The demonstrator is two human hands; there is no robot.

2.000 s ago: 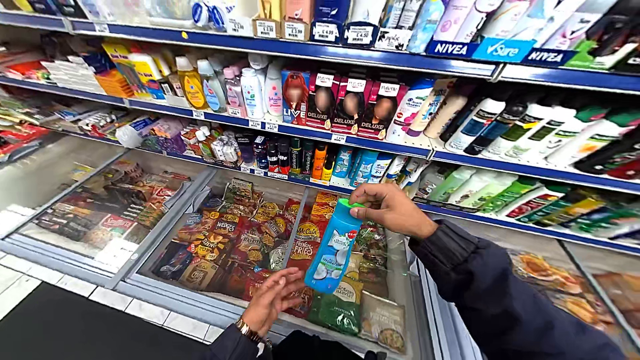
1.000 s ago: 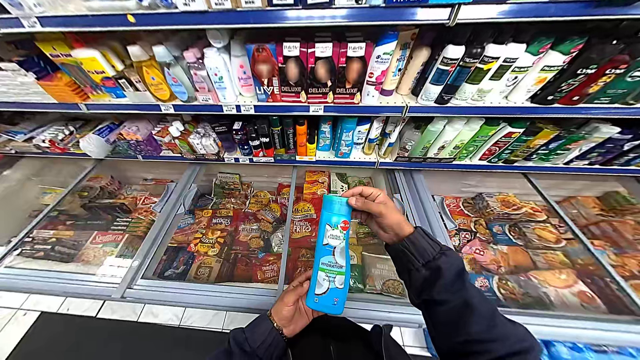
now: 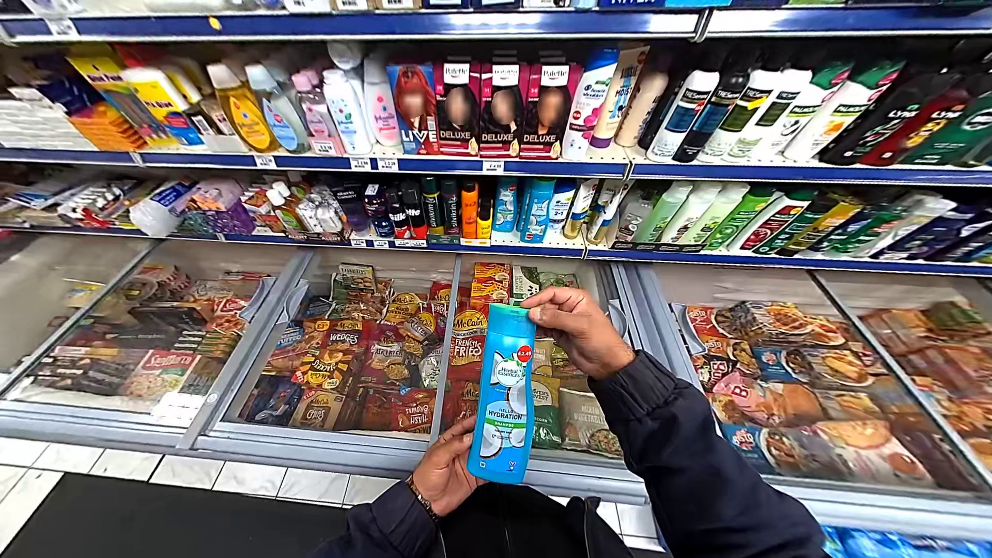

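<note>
A blue Herbal Essences shampoo bottle [image 3: 504, 395] stands nearly upright in front of me, its printed front toward the camera. My right hand [image 3: 577, 329] pinches its cap at the top between thumb and fingers. Around the lower left side of the bottle, my left hand [image 3: 448, 469] holds it near the base; part of that hand is hidden behind the bottle. Similar blue bottles [image 3: 536, 209] stand on the lower shelf beyond.
Chest freezers with sliding glass lids [image 3: 372, 356] hold bagged frozen food below the shelves. Hair dye boxes [image 3: 505, 108] and more bottles [image 3: 682, 116] line the upper shelf [image 3: 310, 161]. A dark mat [image 3: 155, 515] lies on the tiled floor at lower left.
Two seconds ago my left hand was apart from the bottle, open below it; now it holds the base. The bottle has turned from tilted to nearly upright. The view has shifted.
</note>
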